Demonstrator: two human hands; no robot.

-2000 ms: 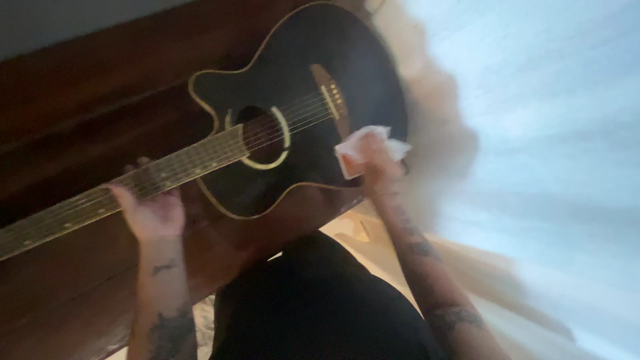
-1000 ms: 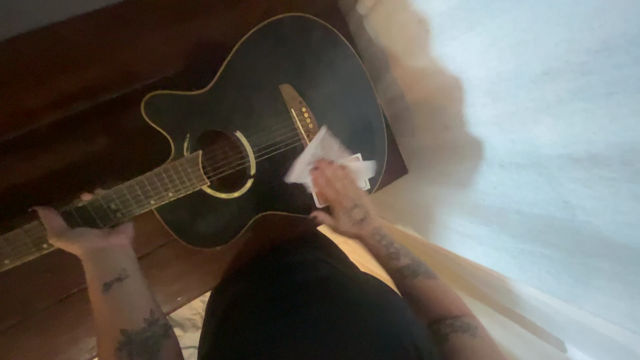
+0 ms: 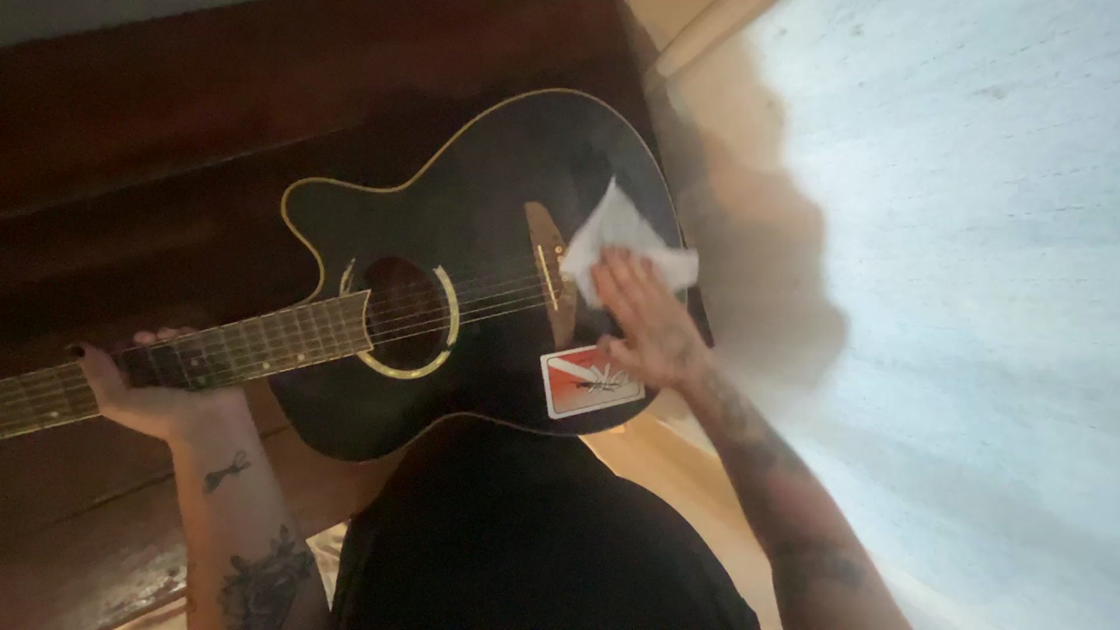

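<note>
A black acoustic guitar with a cutaway (image 3: 490, 201) lies face up, its neck (image 3: 262, 343) running to the left edge. My left hand (image 3: 166, 394) grips the neck from below, thumb on the near side and fingertips showing past the far edge. My right hand (image 3: 647, 319) presses a white cloth (image 3: 621, 232) flat against the top, just right of the bridge (image 3: 549, 271). The fingers lie over the cloth. A red and white sticker (image 3: 593, 382) sits on the top below the bridge, with its right edge near my right thumb.
Dark brown wood (image 3: 175, 149) lies behind and under the guitar. A pale wall (image 3: 945, 245) with a shadow on it rises close along the right. My black clothing (image 3: 525, 534) fills the bottom middle, right below the guitar's lower edge.
My right hand and the cloth have moved up the guitar's top from below the bridge, uncovering the sticker. My left hand still holds the neck. The view has shifted somewhat.
</note>
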